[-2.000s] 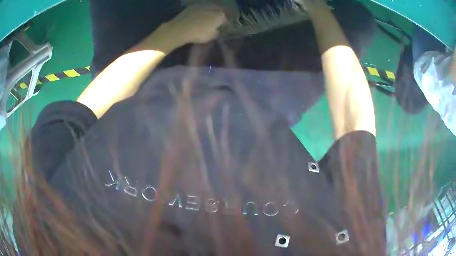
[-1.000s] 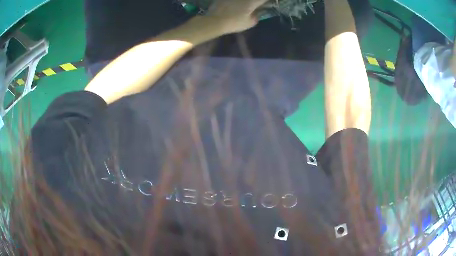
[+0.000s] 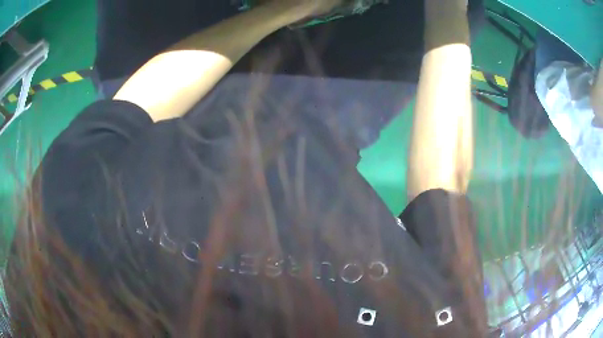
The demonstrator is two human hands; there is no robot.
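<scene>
My left hand [image 3: 319, 6] is at the top edge, partly cut off and blurred. My left forearm reaches up to it from the left. A pale grey-green, string-like clump [image 3: 344, 13] shows beside and below the hand, over my dark lap, mostly cut off by the top edge. I cannot tell whether the fingers grip it. My right forearm runs straight up on the right, and my right hand is beyond the top edge, out of the picture.
The green table's edge [image 3: 574, 30] curves across the top right corner. A grey metal frame [image 3: 25, 69] stands at the left. A person's pale sleeve [image 3: 565, 99] is at the right. Hazard tape [image 3: 59, 80] crosses the green floor. Blurred hair strands hang across the view.
My left hand and the pale clump have shifted up, mostly out of the picture. My right hand, partly visible at first, has gone beyond the top edge, and its forearm stands slightly further left.
</scene>
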